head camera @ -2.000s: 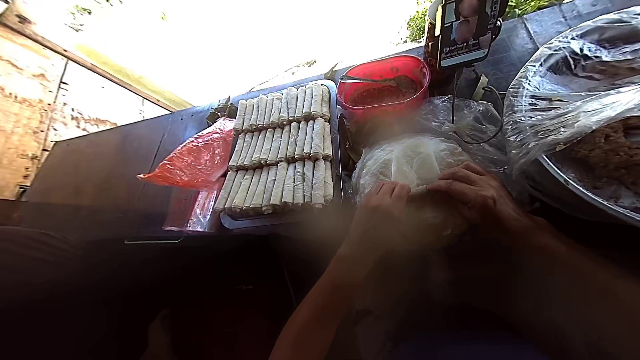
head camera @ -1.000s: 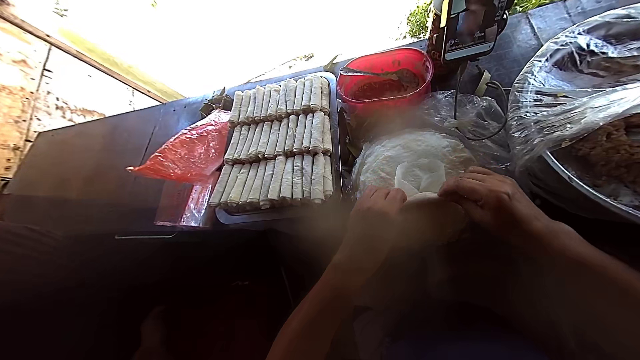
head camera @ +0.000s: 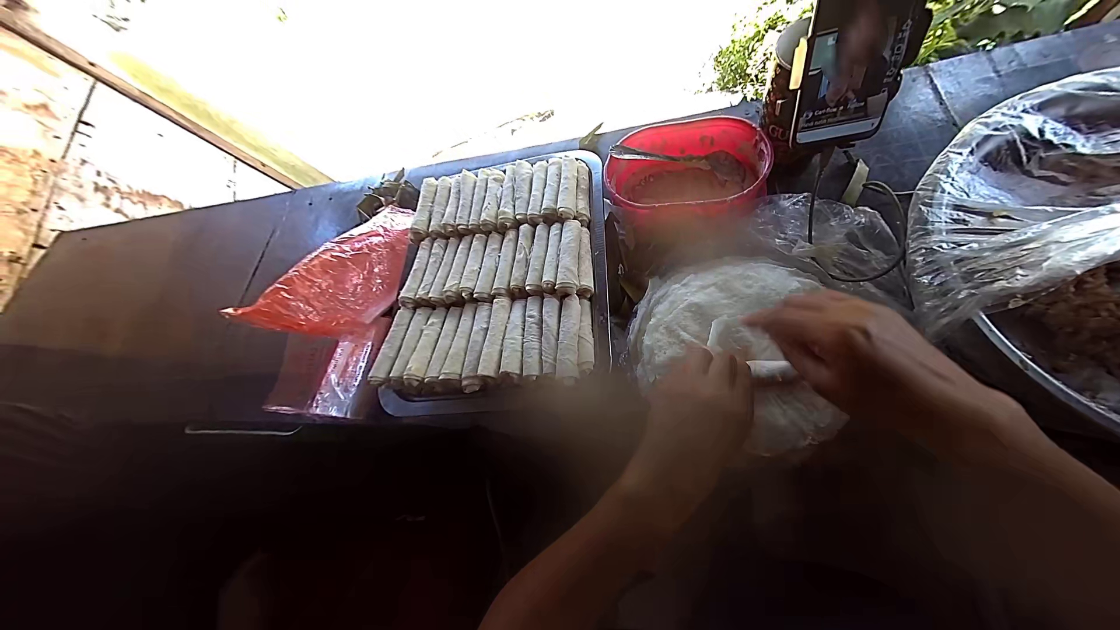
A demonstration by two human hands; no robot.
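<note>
A stack of thin round spring roll wrappers [head camera: 700, 293] lies in front of me. My left hand [head camera: 704, 398] presses its fingers on a partly rolled wrapper [head camera: 770, 369] on top of the stack. My right hand [head camera: 840, 346] is just above the roll's right part, fingers bent and blurred; whether it touches the wrapper I cannot tell. Left of the stack, a metal tray [head camera: 601, 262] holds three rows of white rolls [head camera: 499, 262]. Behind the stack stands a red plastic tub [head camera: 687, 206] with a pale orange mix and a spoon [head camera: 656, 157].
At the right is a large metal basin [head camera: 1041, 372] of brown filling, partly covered by clear plastic [head camera: 980, 210]. A phone [head camera: 844, 79] on a mount and a cable [head camera: 862, 278] are behind the stack. A red plastic bag [head camera: 341, 280] lies left of the tray.
Both hands held the wrapper's edge a second ago; now my right hand has lifted and moved its fingers over the wrapper. More of the stack's near side shows below the roll.
</note>
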